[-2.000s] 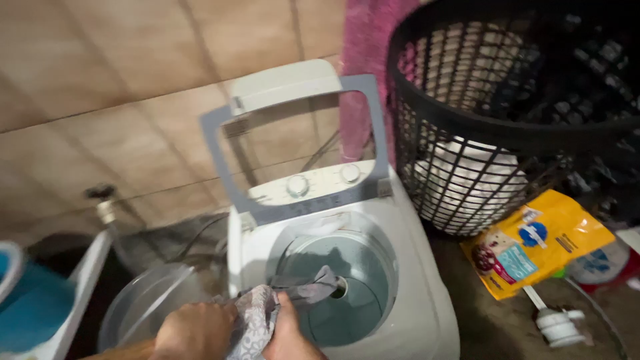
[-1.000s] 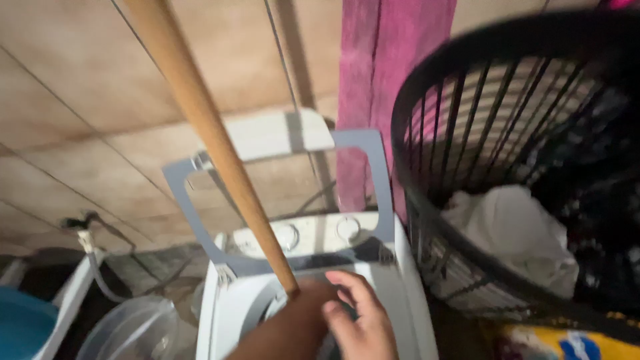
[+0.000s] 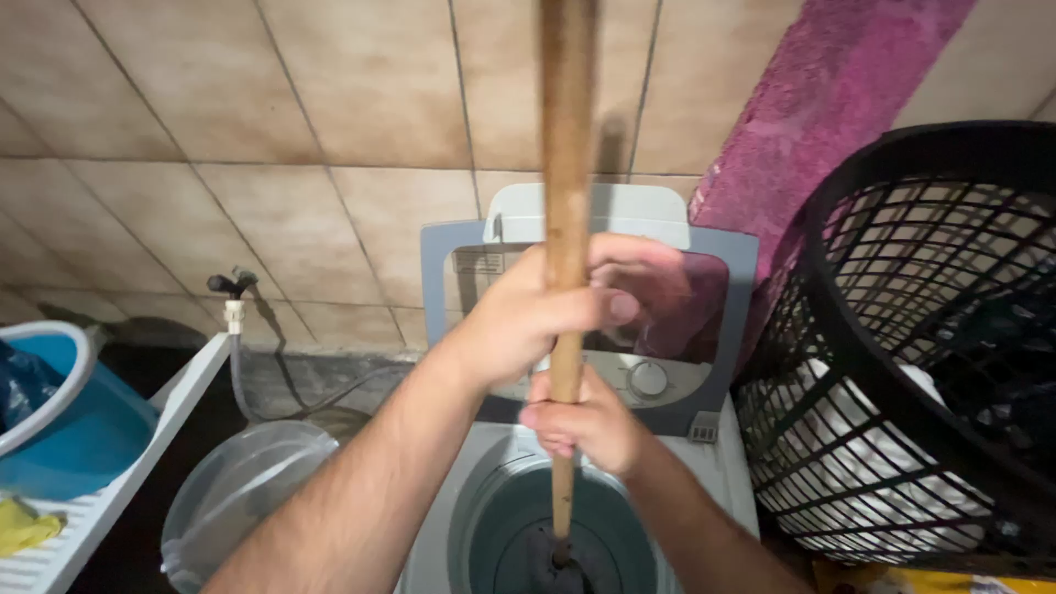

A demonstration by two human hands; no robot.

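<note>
A long wooden stick (image 3: 566,198) stands nearly upright, its lower end down in the tub (image 3: 495,528) of a top-load washing machine. My left hand (image 3: 536,309) is wrapped around it higher up, thumb across the front. Lower down, my right hand (image 3: 577,417) grips the same stick with curled fingers. Dark cloth (image 3: 536,561) lies at the stick's foot inside the tub; its shape is only partly seen. Behind my hands the machine's grey-framed lid (image 3: 742,305) is raised against the wall. A control knob (image 3: 648,379) shows beside the stick.
A black plastic laundry basket (image 3: 833,305) with clothes stands at the right, beside a pink towel (image 3: 792,124). Leftward are a clear plastic bucket (image 3: 239,487), a white slatted rack (image 3: 165,437) bearing a blue bucket (image 3: 91,437), and a wall tap (image 3: 233,285) with a hose.
Two seconds ago my hands held a patterned grey cloth over the tub. One second ago the stick stood tilted; now it is nearly upright, with both hands around it.
</note>
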